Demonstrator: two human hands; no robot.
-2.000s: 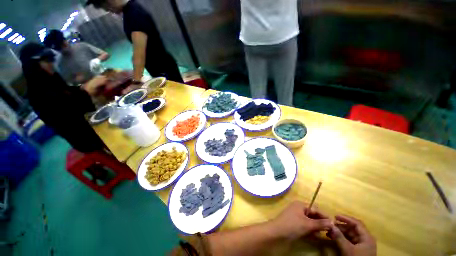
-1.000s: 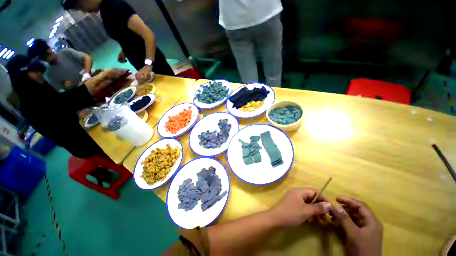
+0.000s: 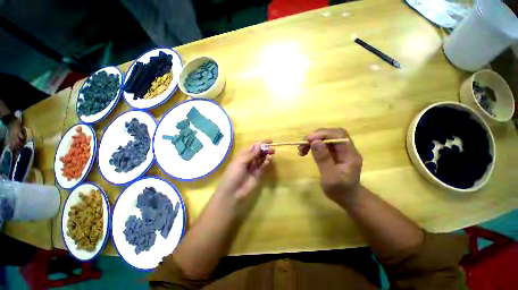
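My right hand [image 3: 336, 161] is bare and holds a thin light stick [image 3: 287, 144] level between thumb and fingers. The stick's left tip meets a tiny whitish piece [image 3: 264, 148] pinched in the fingertips of my left hand [image 3: 249, 170]. What the tiny piece is, I cannot tell. Both hands are above the table [image 3: 284, 226]. Left of them are white plates with teal strips [image 3: 204, 126], grey-blue pieces [image 3: 149, 218], yellow-ochre nuggets [image 3: 86, 221] and orange bits [image 3: 76, 156].
A cream bowl of black pellets [image 3: 454, 144], a small bowl of grey pieces [image 3: 485, 99] and a white jug [image 3: 483, 37] are at the right. A dark pen-like stick [image 3: 376, 52] lies at the far side. Another person's hand [image 3: 16, 136] shows at the far left.
The view has swung right and down, so the bowls and jug at the right now show. The stick has gone from steeply tilted to level, held by my right hand against my left fingertips.
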